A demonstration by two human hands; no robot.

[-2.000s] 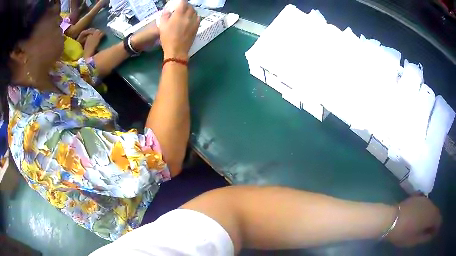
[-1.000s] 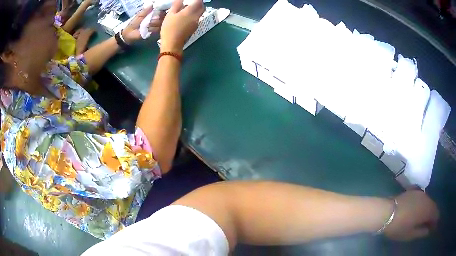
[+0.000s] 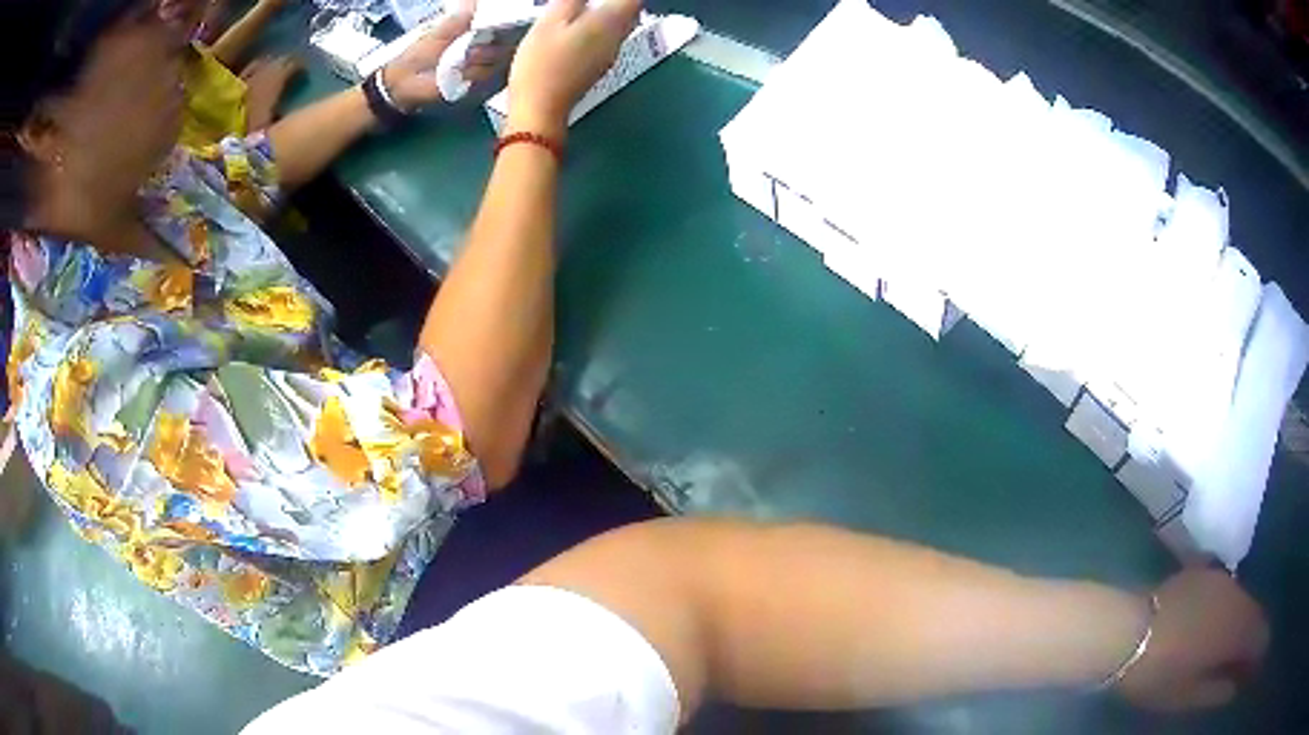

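A long, overlapping row of white cartons (image 3: 991, 187) lies diagonally on the right, box ends with thin dark lines facing the near side. Plain white pieces stick up along its far side, and the white is overexposed. My left hand (image 3: 1209, 639) is at the lower right, beside the row's near end, on a bare arm with a thin bracelet. Its fingers look curled and one dark fingertip area meets the last carton. The hand is blurred, and I cannot tell whether it grips anything. My right hand is out of the picture.
A worn green bench (image 3: 718, 373) lies under the row. A person in a floral shirt (image 3: 244, 431) sits on the left, hands holding a white piece (image 3: 457, 65) by a printed carton (image 3: 632, 69). Another person's yellow clothing (image 3: 216, 108) shows behind. A curved rail runs along the top right.
The view shifted left, then back right. The neighbour's hands have moved apart and the white piece between them shows more. My left hand stays beside the row's near end.
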